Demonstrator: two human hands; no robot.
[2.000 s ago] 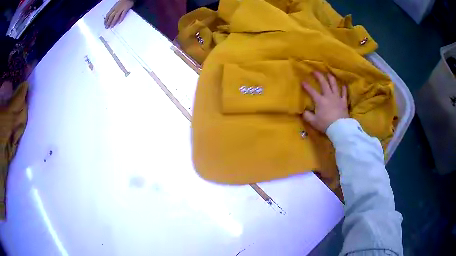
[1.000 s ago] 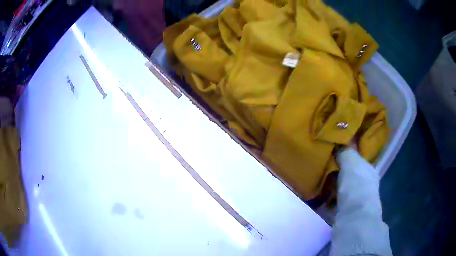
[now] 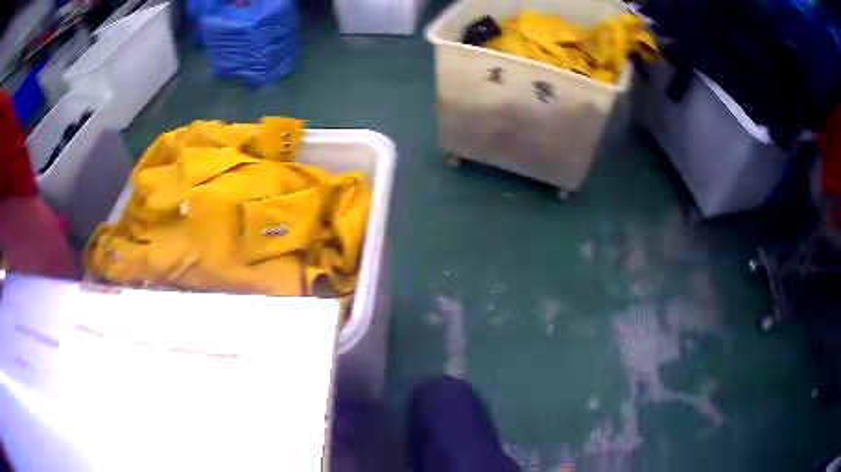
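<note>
Mustard-yellow jackets (image 3: 212, 221) lie heaped in a white garment bin (image 3: 380, 212) at the left, beyond the table's edge. Rows of small shiny buttons show on several cuffs. The corner of the glossy white table (image 3: 184, 387) covers the bin's near side. Neither my left hand nor my right hand is in the picture.
A second wheeled bin (image 3: 526, 120) with yellow garments stands on the green floor ahead. A grey bin with dark cloth (image 3: 710, 157) stands at the right. White bins (image 3: 124, 69) and a blue bundle (image 3: 247, 41) are at the upper left. A dark leg shape (image 3: 456, 429) shows at the bottom.
The view has swung right and up, away from the table towards the floor. The jacket that was on the table lies in the bin. My right hand has left the picture.
</note>
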